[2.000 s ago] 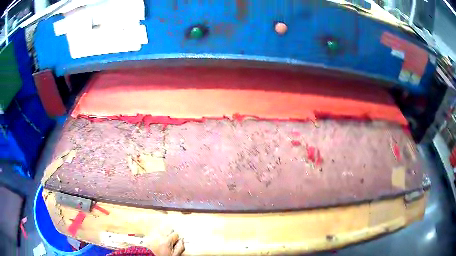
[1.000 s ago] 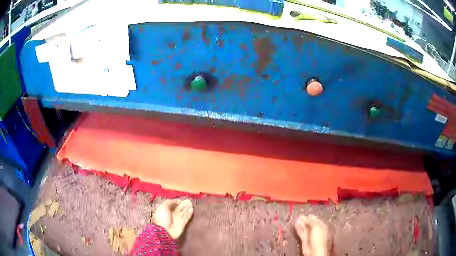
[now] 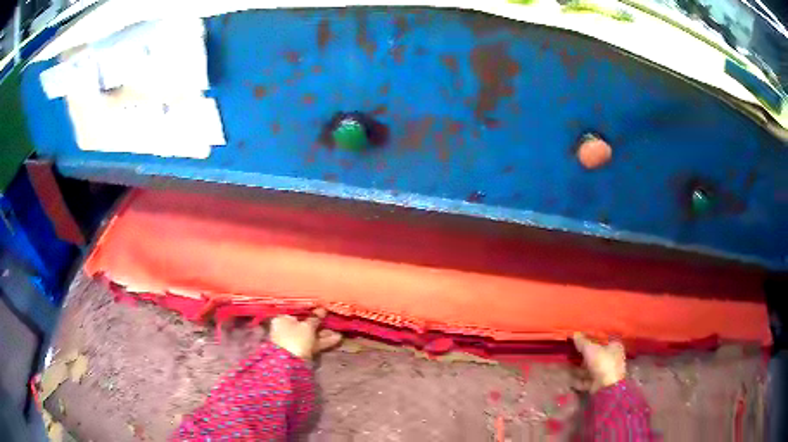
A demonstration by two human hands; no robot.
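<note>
A wide stack of orange-red sheets [image 3: 415,285] lies on the brown pitted bed pad [image 3: 415,397], its back part under the blue press beam. Its near edge is ragged, with darker red layers showing. My left hand [image 3: 298,335] grips the near edge left of the middle, fingers partly hidden at the layers. My right hand [image 3: 602,358] grips the same edge further right, its fingertips on the top layer. The edge between the hands is raised a little and shows several layers.
The blue press beam [image 3: 432,86] spans the view above the sheets, with a green button [image 3: 351,133], an orange one [image 3: 594,151] and another green one [image 3: 701,200]. White papers [image 3: 142,104] are on its left. Tan scraps [image 3: 65,371] and red bits lie on the pad.
Both hands have moved forward from over the pad onto the sheets' near edge and taken hold of it. The edge between them now shows its layers. The view has come closer to the beam.
</note>
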